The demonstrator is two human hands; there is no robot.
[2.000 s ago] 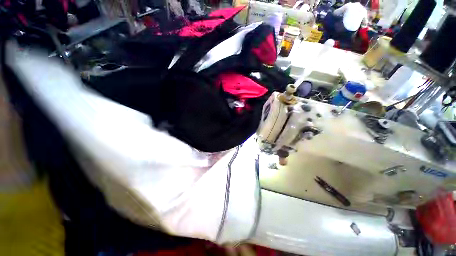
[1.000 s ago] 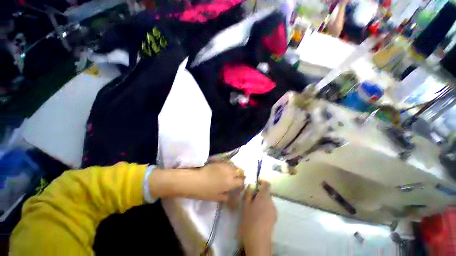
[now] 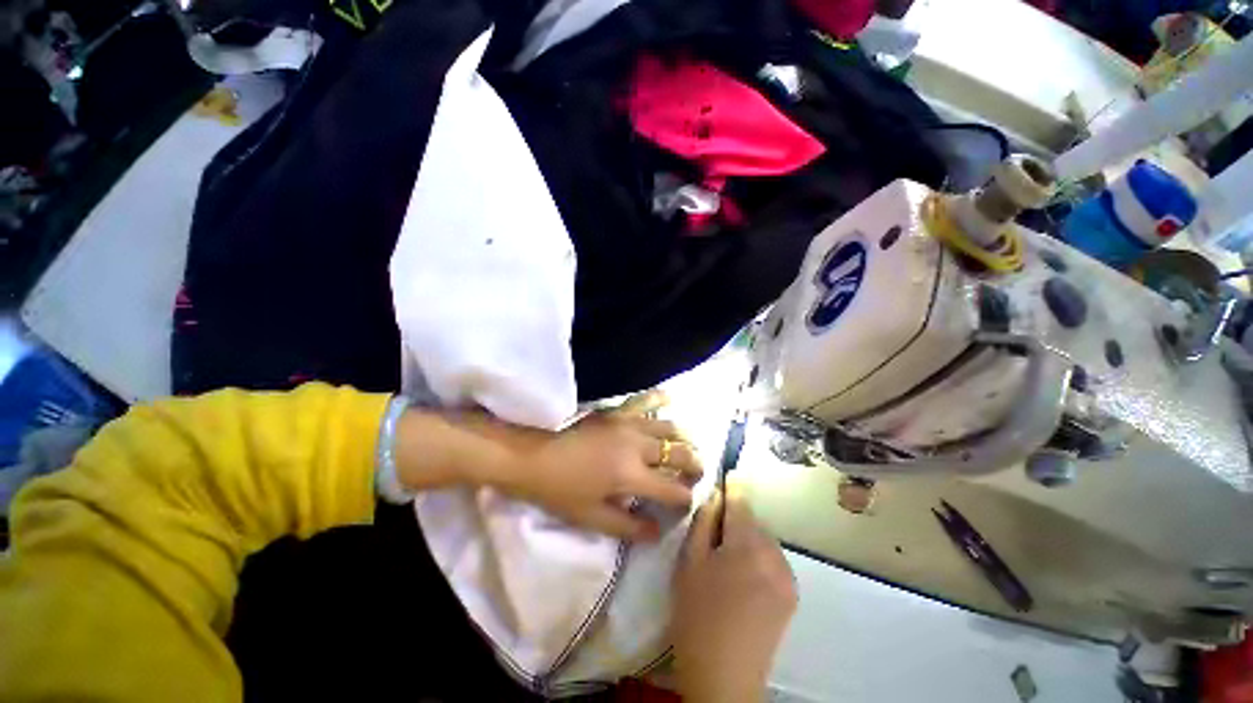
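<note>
The white fabric (image 3: 488,309) of a black garment (image 3: 309,254) lies across the machine bed, with one pale point sticking up over the black cloth. My left hand (image 3: 598,467), with a ring, lies on the fabric left of the needle area, fingers bent and bunching it. My right hand (image 3: 735,591) is just below the lit presser foot (image 3: 749,412), its fingertips closed at the fabric's edge on a thin dark line (image 3: 728,460). The needle tip is lost in glare. A second dark seam line runs down the fabric below my left hand.
The cream sewing machine head (image 3: 879,302) stands right of my hands. Dark snips (image 3: 983,556) lie on its bed. A pink printed panel (image 3: 721,117) lies on the black cloth behind. A blue-and-white bottle or cap (image 3: 1147,213) is behind the head. A blue item (image 3: 55,398) is at far left.
Both hands came in to the fabric by the needle area, and the raised white sheet came down. Since the last earlier frame, the view has moved closer; the hands keep nearly the same hold.
</note>
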